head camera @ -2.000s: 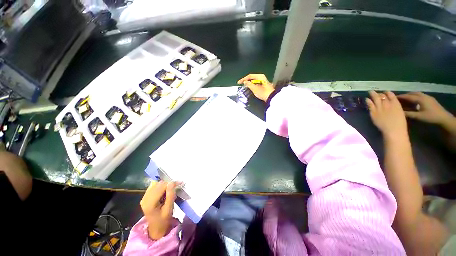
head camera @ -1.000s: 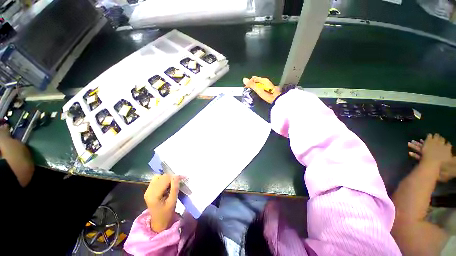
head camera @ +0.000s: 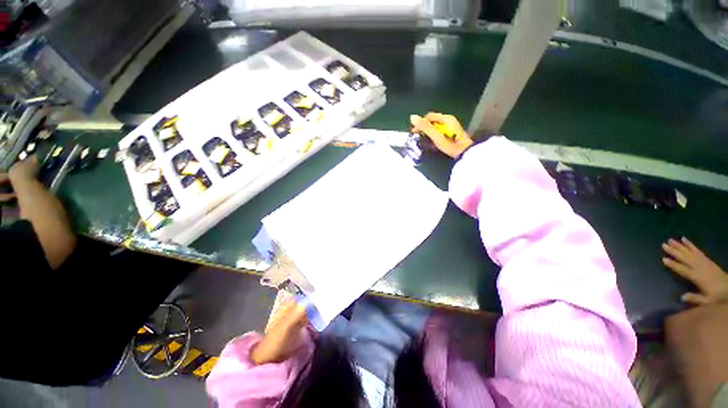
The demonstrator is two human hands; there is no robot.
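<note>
A clipboard [head camera: 261, 241] with a silver clip carries a plain white sheet [head camera: 359, 227] and overhangs the bench's front edge. My left hand [head camera: 285, 327] is at its lower left corner beside the clip and grips the edge; the fingertips are partly hidden. My right hand [head camera: 441, 134] is beyond the sheet's far corner, with a yellow pen or pencil [head camera: 447, 130] between the fingers. A small clear-silver shiny item [head camera: 413, 148] lies just below the right fingers; I cannot tell if they touch it.
White blister trays [head camera: 239, 88] with dark units stand at left. A grey post [head camera: 519, 68] rises behind my right hand. Dark units [head camera: 611, 189] lie in a row at right. Other people's hands show at right [head camera: 694, 267] and far left [head camera: 22, 177]. Equipment stands far left.
My left hand has moved down off the clip to the clipboard's corner. The right hand keeps the pen by the shiny item. The neighbour's hands at right have left the dark row. The view has shifted.
</note>
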